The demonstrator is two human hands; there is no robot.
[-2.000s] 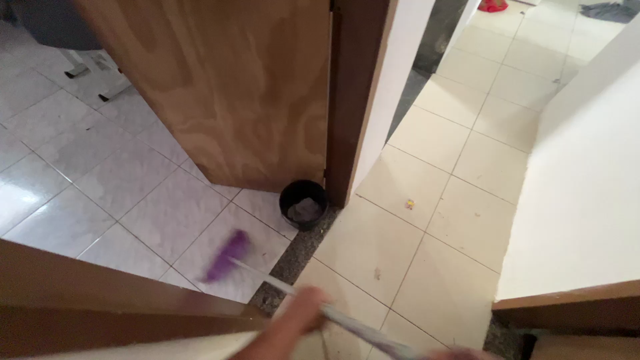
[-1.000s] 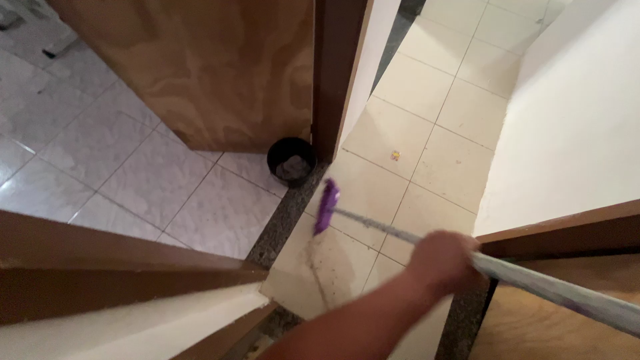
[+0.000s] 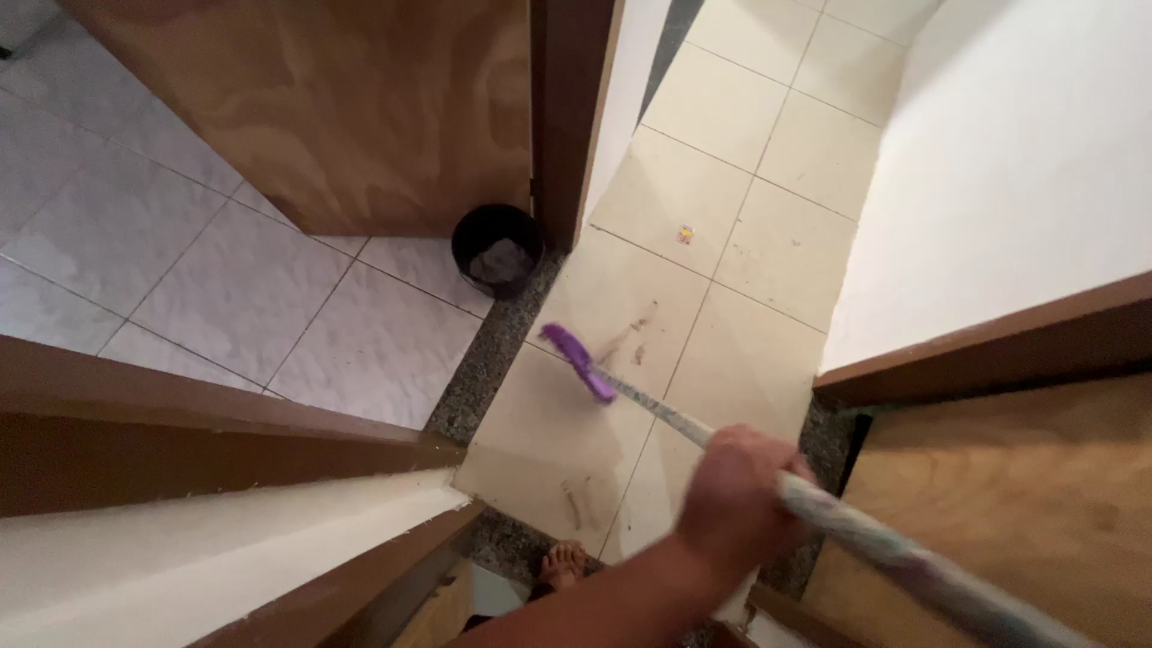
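My left hand (image 3: 742,486) is closed around the whitish, worn handle of a broom (image 3: 661,409), its forearm coming in from the bottom edge. The handle slants from the lower right up to the purple broom head (image 3: 580,364), which is over the beige floor tiles beside the dark stone threshold. Dark dirt streaks (image 3: 630,337) mark the tiles just right of the head, and more dirt (image 3: 576,504) lies below it. My right hand is out of view.
A black bin (image 3: 498,250) with crumpled contents stands by the wooden door (image 3: 360,108) and its frame. A small colourful scrap (image 3: 686,235) lies farther up the corridor. A white wall (image 3: 999,180) bounds the right side. A bare foot (image 3: 563,562) is at the bottom.
The broom head was over the grey-white tiles left of the threshold two seconds ago and is now on the beige tiles. The dirt streaks beside it were not there one second ago.
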